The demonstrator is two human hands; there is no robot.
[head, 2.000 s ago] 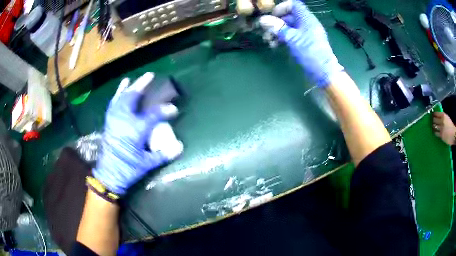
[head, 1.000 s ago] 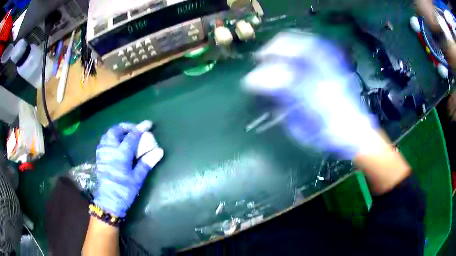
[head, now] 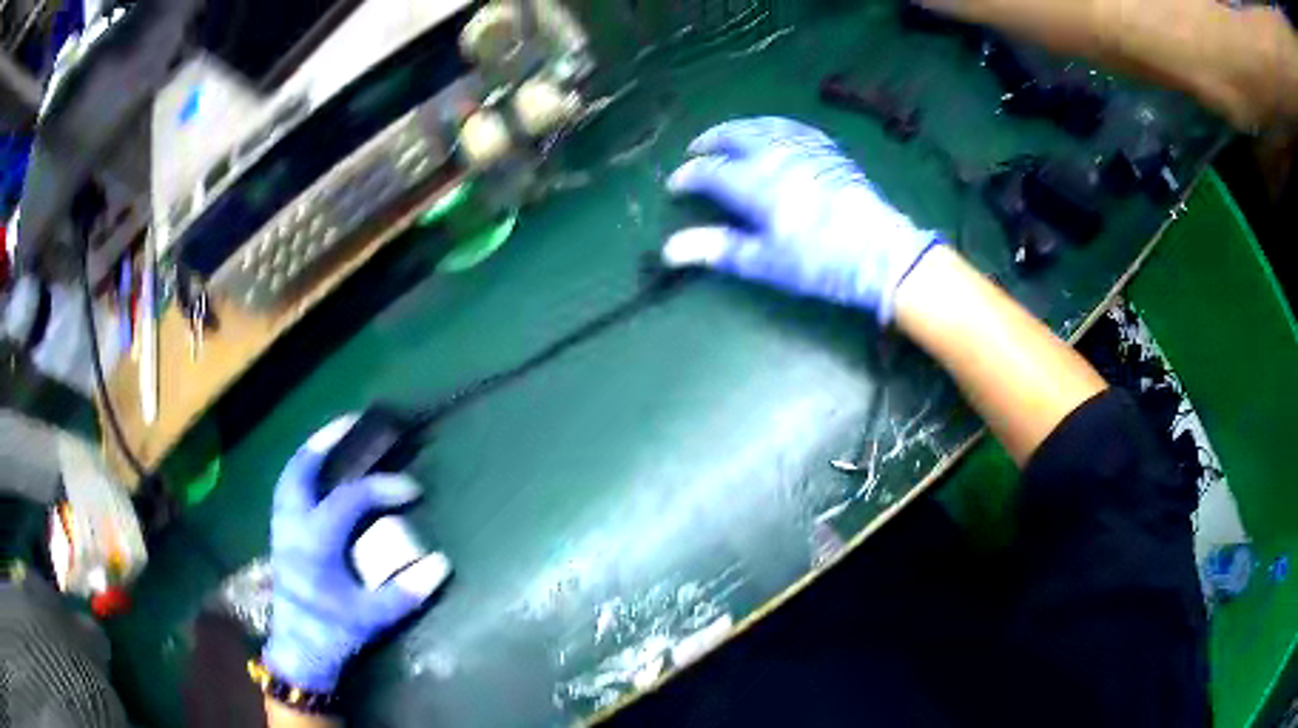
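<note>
My left hand, in a blue glove with pale fingertips, holds a black power adapter between its fingers. A white rounded block sits under the same hand, by the palm. A thin black cable runs from the adapter across the green bench top to my right hand. My right hand, gloved the same way, has thumb and index near each other at the cable. The cable end there is blurred and partly hidden; it seems held at the thumb.
A cream-grey test instrument with round cream terminals stands at the back left on a wooden shelf. Black adapters lie at the right. Another person's forearm reaches in there. A green bin is at the right edge.
My left hand now holds a black adapter. My right hand has moved back from its blurred position with the cable stretched out. The view has turned, and another person's arm reaches further in.
</note>
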